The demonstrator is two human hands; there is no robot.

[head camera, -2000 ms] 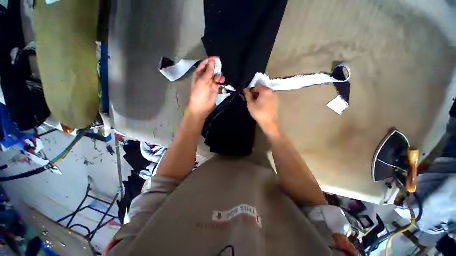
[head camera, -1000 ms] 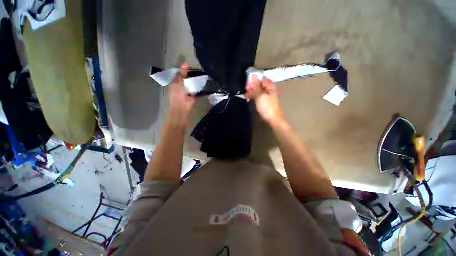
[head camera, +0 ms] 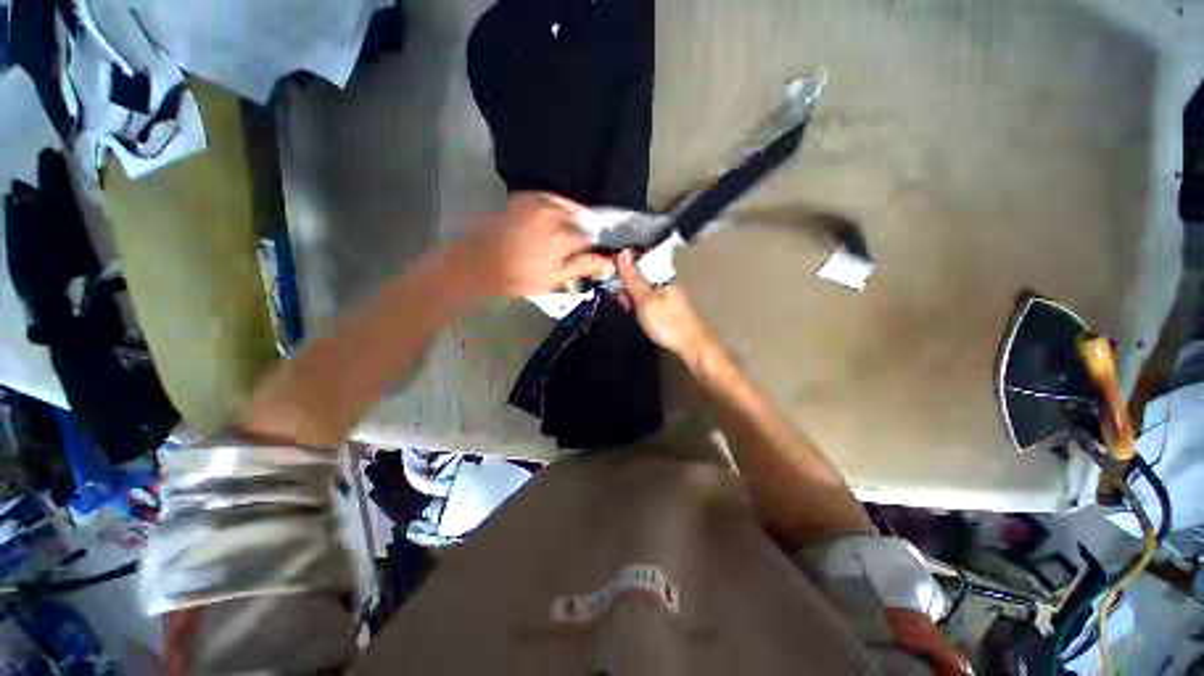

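A black bundle of cut pieces [head camera: 572, 119] lies lengthwise on the tan pressing table cover [head camera: 951, 172], gathered at its middle. A white and black tie strip [head camera: 729, 185] goes around the gathered part, and its loose lengths stretch to the right, partly blurred. My left hand [head camera: 539, 246] is over the left side of the gather, fingers closed on the strip. My right hand [head camera: 650, 299] pinches the strip just right of it, close to my left hand. The knot area is partly hidden by my fingers.
A steam iron [head camera: 1050, 370] stands at the table's right side, its hose and yellow cable hanging below. A long olive pad [head camera: 178, 264] lies left, with white pieces on its far end. Dark and white fabric lies beyond it.
My left hand has moved right, from the strip's left length to the gather. The left length no longer stretches out left. The strip's lengths on the right have shifted, one swinging up.
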